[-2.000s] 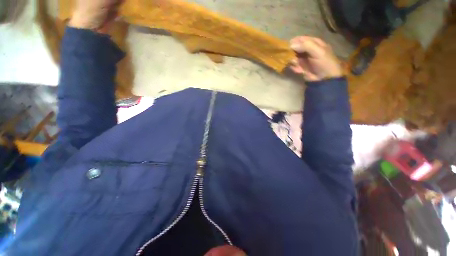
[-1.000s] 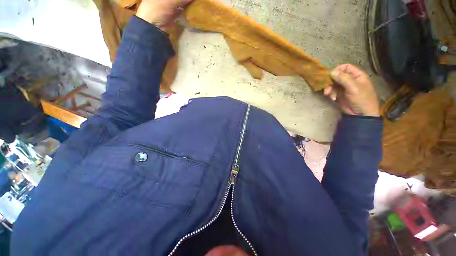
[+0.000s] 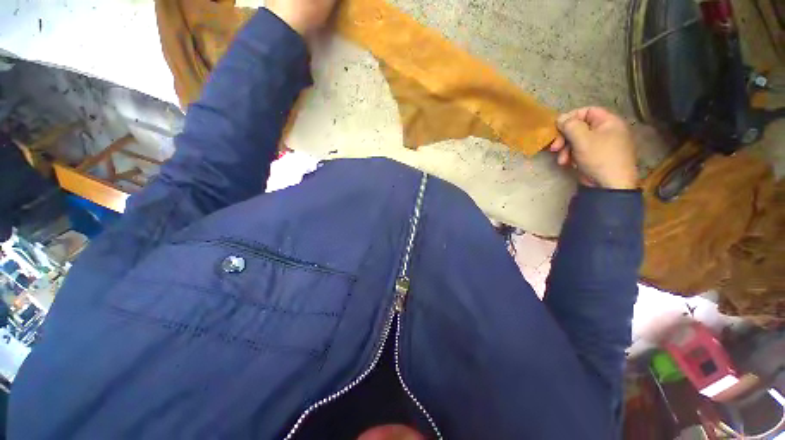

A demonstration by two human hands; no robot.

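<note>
A long tan-brown leather strip [image 3: 456,70] lies slanted over the speckled grey-beige table cover [image 3: 508,34], from the top edge down to the right. My right hand [image 3: 598,144] pinches its lower right end between thumb and fingers. My left hand [image 3: 303,12] is at the strip's upper left end, partly cut off by the top edge of the picture; its fingers are hidden. A darker brown flap [image 3: 422,112] with an uneven edge shows below the strip, on my side.
A dark iron [image 3: 680,73] stands at the upper right. Black looped scissor handles [image 3: 680,176] lie by a crumpled brown leather pile [image 3: 719,228]. More brown leather [image 3: 194,43] lies at the left. A red-pink plastic item [image 3: 701,352] is at the lower right.
The strip has shifted slightly left at its right end with my right hand. The flap below it shows wider than before. Since the oldest frame, the view has shifted, bringing the iron further into view.
</note>
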